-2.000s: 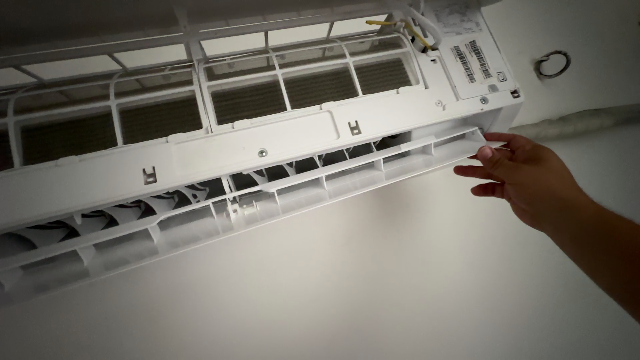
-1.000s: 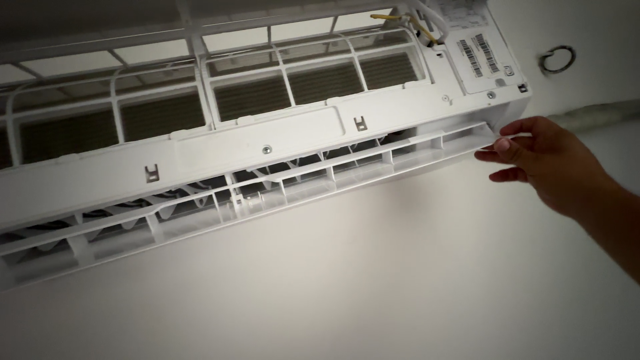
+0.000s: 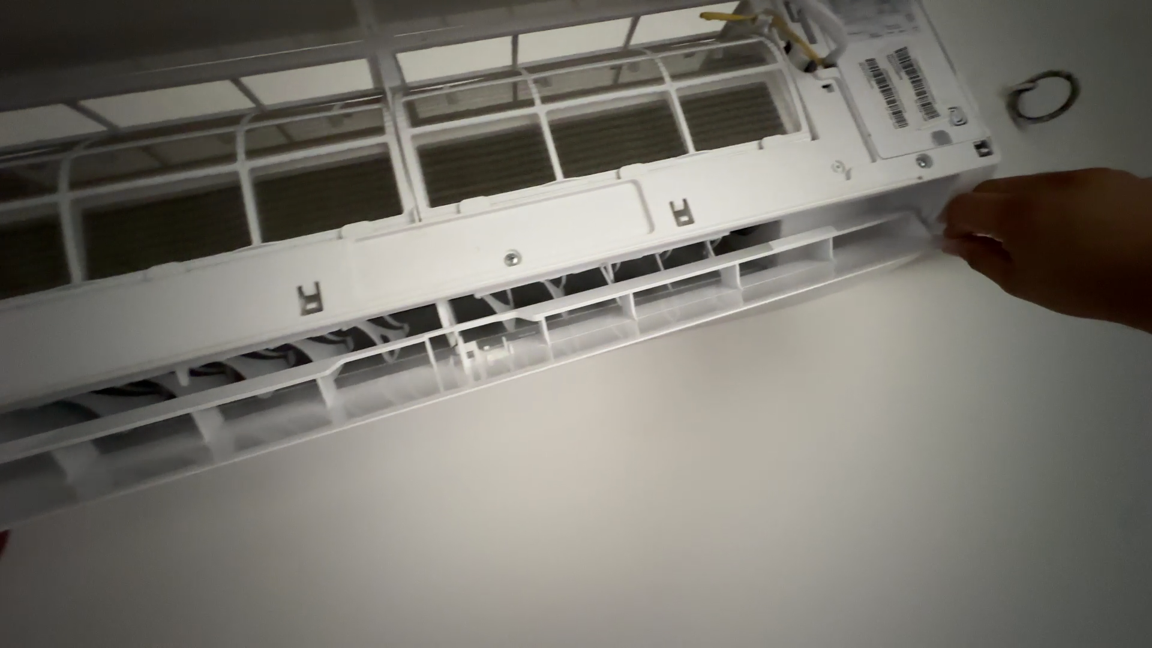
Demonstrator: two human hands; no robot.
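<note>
A white wall-mounted air conditioner indoor unit (image 3: 576, 202) crosses the view with its front panel (image 3: 180, 36) raised. Along its lower edge runs a long white louver flap (image 3: 684, 301) with ribs on its inner face. My right hand (image 3: 1048, 238) has its fingertips at the flap's right end, thumb and fingers closed about it; the exact contact is dark and partly hidden. Behind the flap, curved vanes (image 3: 342, 346) show in the air outlet. My left hand is not clearly seen; only a small reddish patch shows at the far left edge.
Air filters in white frames (image 3: 477, 162) lie above the outlet. Yellow wires (image 3: 796, 40) and a label with barcodes (image 3: 900, 85) are at the upper right. A dark ring-shaped loop (image 3: 1044, 97) sits on the pale wall (image 3: 630, 522) beside the unit.
My right hand stays at the flap's right end, its fingers now more bunched than before. The covered pipe on the right, seen earlier, is now behind my hand. The reddish patch at lower left is new.
</note>
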